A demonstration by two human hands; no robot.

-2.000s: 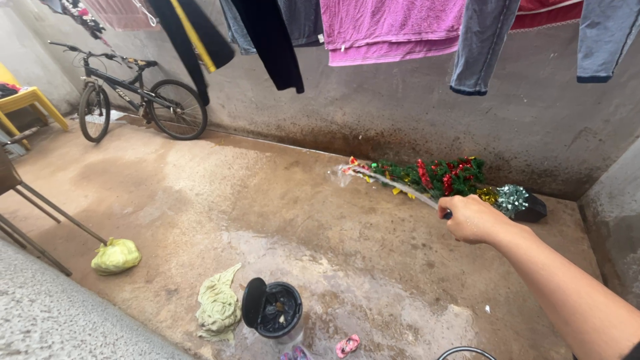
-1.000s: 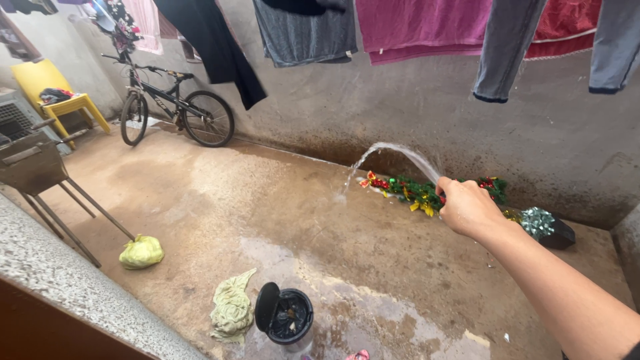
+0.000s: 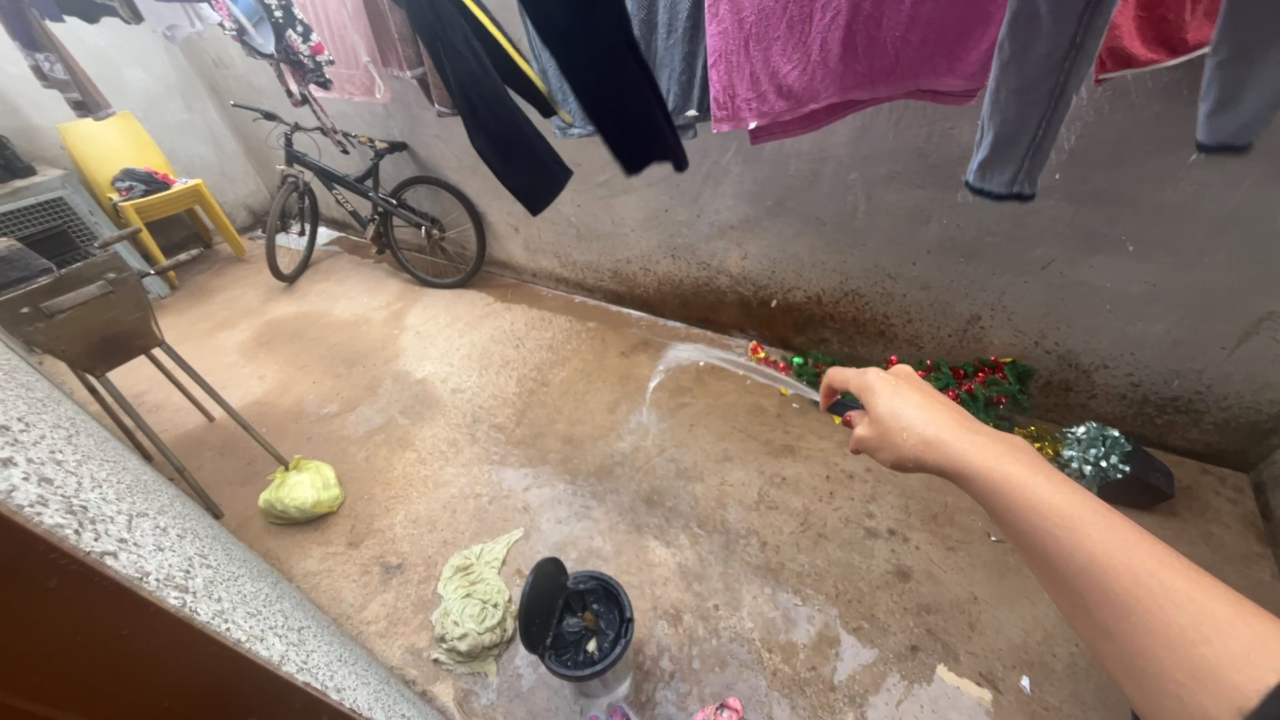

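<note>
My right hand (image 3: 885, 415) is closed around the dark end of a hose (image 3: 845, 407), right of the middle of the head view. A stream of water (image 3: 700, 358) arcs left from it and falls on the wet concrete floor (image 3: 560, 400). Behind the hand, a green tinsel Christmas tree (image 3: 985, 385) with red and gold ornaments lies along the foot of the wall. A silvery bow (image 3: 1095, 455) rests at its right end, against a dark base (image 3: 1145, 480). The rest of the hose is hidden. My left hand is out of view.
Below are an open-lidded bin (image 3: 590, 625) and a crumpled pale green cloth (image 3: 475, 605). A yellow bag (image 3: 302, 490) lies by a leg of the metal grill (image 3: 85, 315). A bicycle (image 3: 370, 205) leans at the wall near a yellow chair (image 3: 150, 185). Laundry (image 3: 850, 60) hangs overhead.
The water stream pointed left in both earlier frames; its arc rose higher one second ago and is lower now. The hand has kept hold of the hose. The view has turned somewhat left.
</note>
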